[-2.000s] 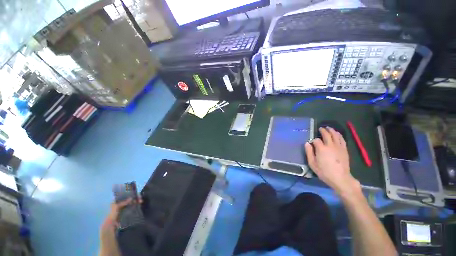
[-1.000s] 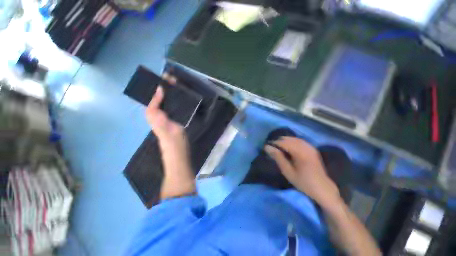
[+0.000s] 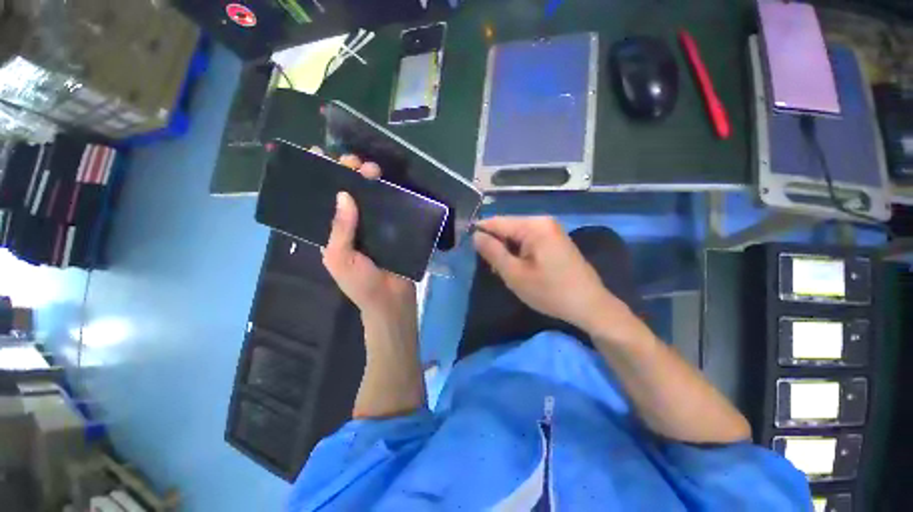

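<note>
My left hand (image 3: pixel 352 255) holds a dark smartphone (image 3: pixel 340 205), thumb across its face and fingers over its far edge. A second dark smartphone (image 3: pixel 400 155) lies partly behind the first, at the same hand; how it is gripped is hidden. My right hand (image 3: pixel 546 265) pinches a small dark plug (image 3: pixel 479 228) of a thin cable, close to the second phone's right short end. Whether the plug is inserted cannot be told. Below my left hand is a black phone tray (image 3: pixel 290 325) with pockets.
On the green bench are a white-faced phone (image 3: pixel 417 75), a coupling plate (image 3: pixel 539 110), a mouse (image 3: pixel 644 78), a red pen-like tool (image 3: pixel 706 85) and a cabled purple phone (image 3: pixel 798 60) on another plate (image 3: pixel 826 155). A tray (image 3: pixel 766 345) of several phones stands right.
My right hand has left the mouse and now holds the plug beside the phones. My left hand has risen towards the bench with the phones. The view has tilted down.
</note>
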